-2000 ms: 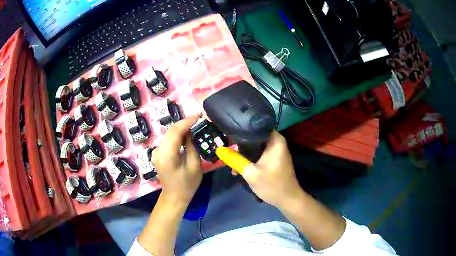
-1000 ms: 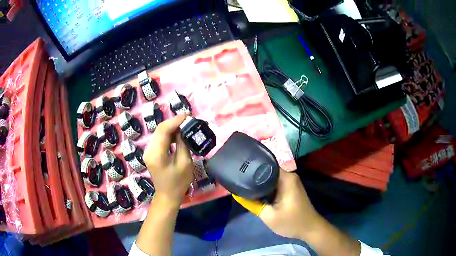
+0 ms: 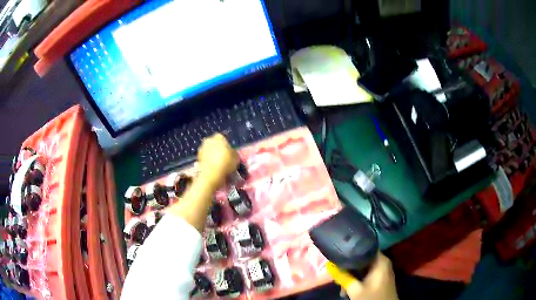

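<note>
My left hand (image 3: 217,157) is palm down over the back edge of the pink-red blister tray (image 3: 311,149). Its fingers are curled on a dark smartwatch (image 3: 240,170) in the back row; their tips are hidden. My right hand (image 3: 376,282), cut by the bottom edge, holds the black barcode scanner (image 3: 347,240) by its grip over the tray's front right corner. A yellow part shows beside the grip. Several strapped smartwatches (image 3: 248,237) stand in rows in the tray. My left sleeve hides part of the rows.
The keyboard (image 3: 235,120) and lit monitor (image 3: 188,53) are behind the tray. Stacked red-orange trays (image 3: 66,193) stand at the left. Coiled cable (image 3: 385,205), pen (image 3: 383,139), paper (image 3: 332,79) and a black boxy machine (image 3: 438,135) are at the right. More trays (image 3: 441,252) lie below.
My left hand has carried the smartwatch from in front of the scanner to the tray's back row. The scanner has moved right, apart from it. The view has shifted, showing more of the monitor.
</note>
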